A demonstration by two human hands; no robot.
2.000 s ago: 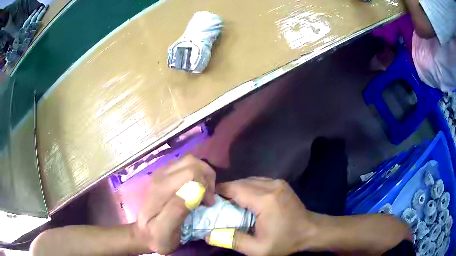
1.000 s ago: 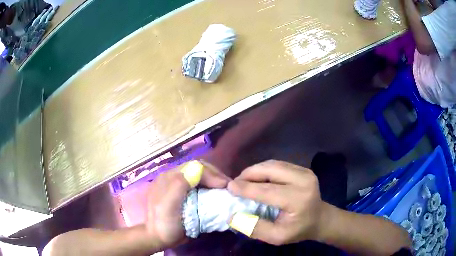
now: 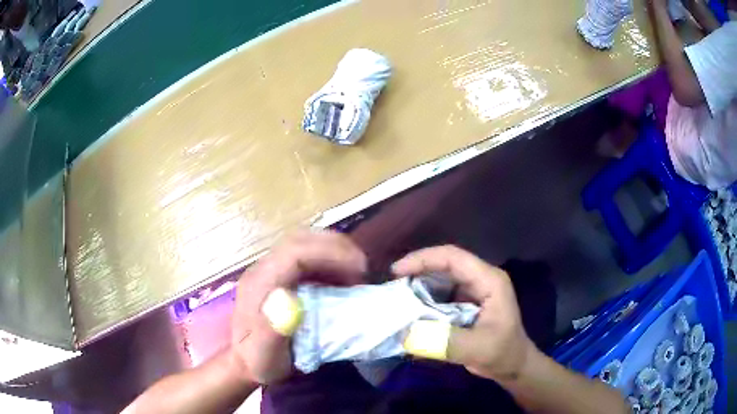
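A whitish-grey wrinkled tubular piece (image 3: 351, 323) lies sideways between my hands over my lap. My left hand (image 3: 283, 299) holds its left end, with yellow tape on the thumb. My right hand (image 3: 477, 315) holds its right end, where a dark opening shows under the fingers; yellow tape is on that thumb too. Parts of both ends are hidden by the fingers. Another whitish tubular piece (image 3: 364, 81) lies on the tan bench (image 3: 242, 154), its open end facing me.
A wrinkled piece (image 3: 603, 23) stands at the bench's far right. A neighbouring person's arm and white top (image 3: 711, 69) are at the right edge, above a blue stool (image 3: 594, 194). A blue tote (image 3: 701, 271) holds white ring pieces (image 3: 664, 351). A purple tray (image 3: 202, 301) is under the bench.
The held piece now lies flatter and shows more of its length, with an opening visible at its right end. The fingers of both hands have lifted apart. The far-right piece shows more fully.
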